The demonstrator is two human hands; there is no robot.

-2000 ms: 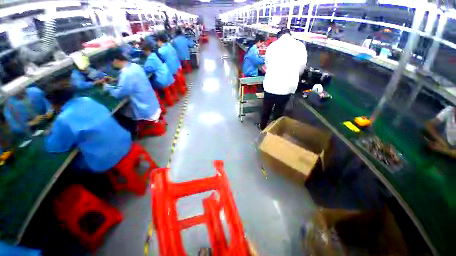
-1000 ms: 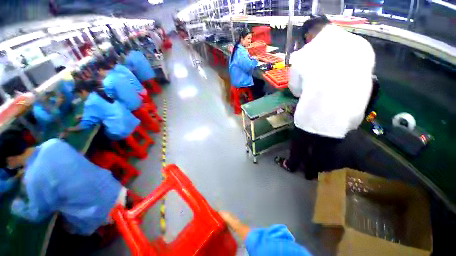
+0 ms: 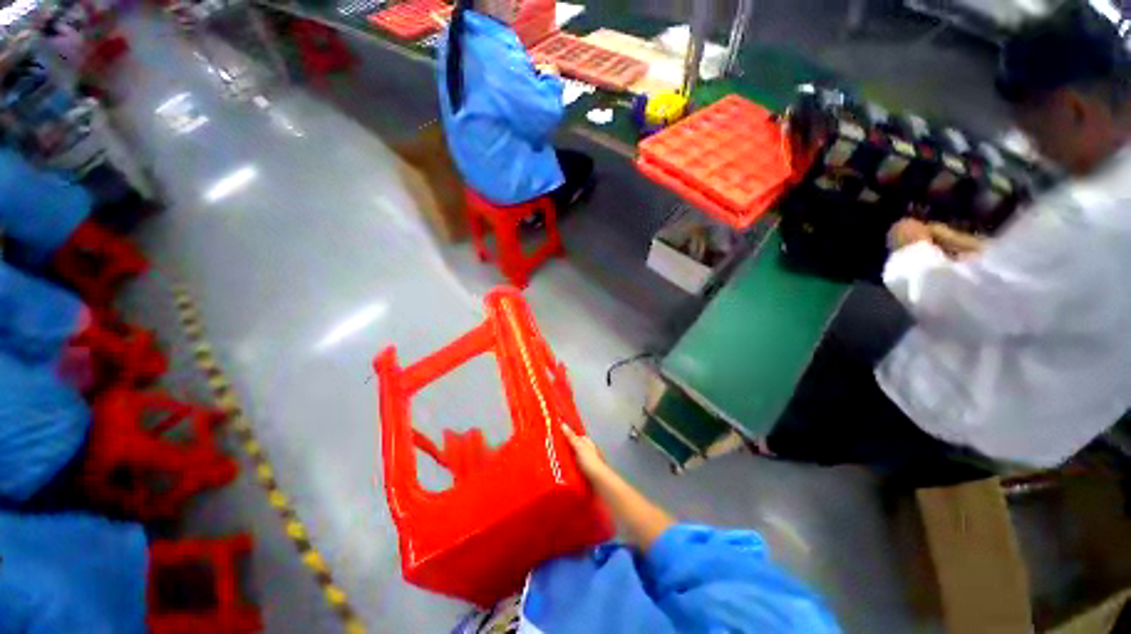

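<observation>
A bright red plastic stool (image 3: pixel 496 533) is held tilted in front of me at the lower middle, its open legs pointing up and forward. My right hand (image 3: pixel 595 477) grips the stool's right side; the fingers are partly hidden by it. A blue sleeve runs from this hand to the bottom edge. My left hand does not show; the stool may hide it.
A green-topped cart (image 3: pixel 757 334) stands ahead right, beside a person in white (image 3: pixel 1017 310). Red trays (image 3: pixel 726 155) lie on the bench. A blue-coated person sits on a red stool (image 3: pixel 511 235). Floor tape (image 3: pixel 267 483) and seated workers are at left; a carton (image 3: pixel 980 551) is lower right.
The view has moved forward and turned right, toward the cart and bench. The stool has moved up and right in the picture, and my right hand and sleeve have come into view on it.
</observation>
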